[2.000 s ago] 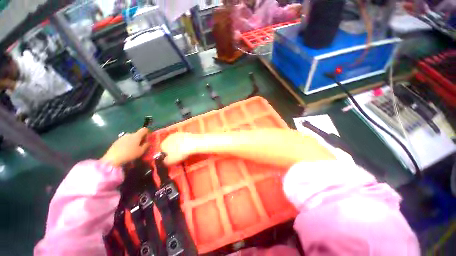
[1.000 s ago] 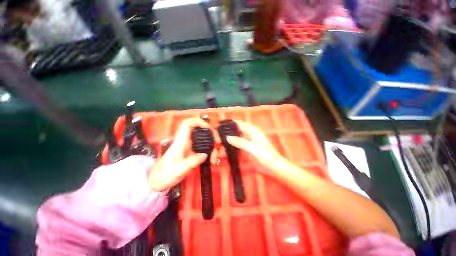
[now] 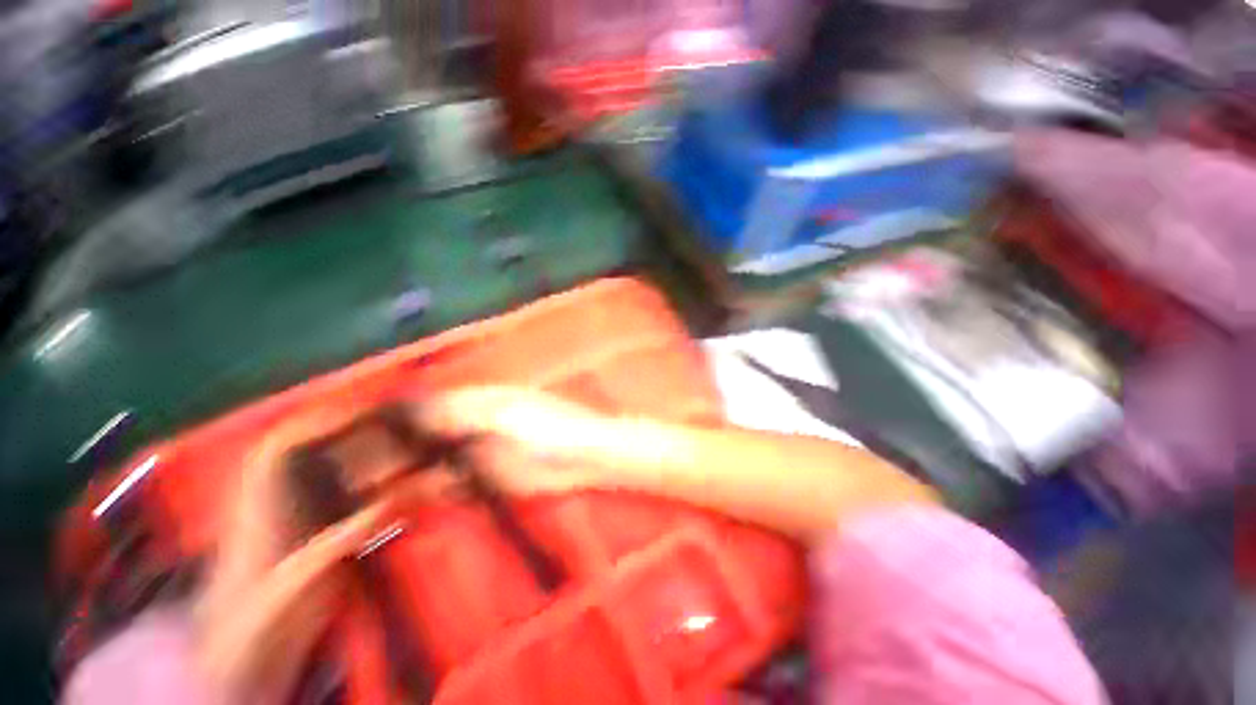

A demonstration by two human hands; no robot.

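Observation:
The view is strongly blurred. The red-orange compartment tray (image 3: 606,372) lies under both hands. My left hand (image 3: 283,530) holds a dark smartwatch (image 3: 320,482) over the tray's left part, its dark strap hanging down. My right hand (image 3: 482,427) holds a second dark smartwatch, whose strap (image 3: 524,537) runs down over the pockets. The watch faces cannot be made out. More dark watches (image 3: 124,544) lie at the tray's left side, partly behind my left arm.
Small watches (image 3: 411,303) lie on the green mat behind the tray. White paper (image 3: 771,379) with a dark strap is right of it. A blue box (image 3: 840,193), papers (image 3: 978,379), a grey-white box (image 3: 262,110) and a person's pink sleeve (image 3: 1171,207) surround the bench.
The view has turned, so the tray sits further left and tilted. My hands still hold the two watches. A pink sleeve has appeared at the right.

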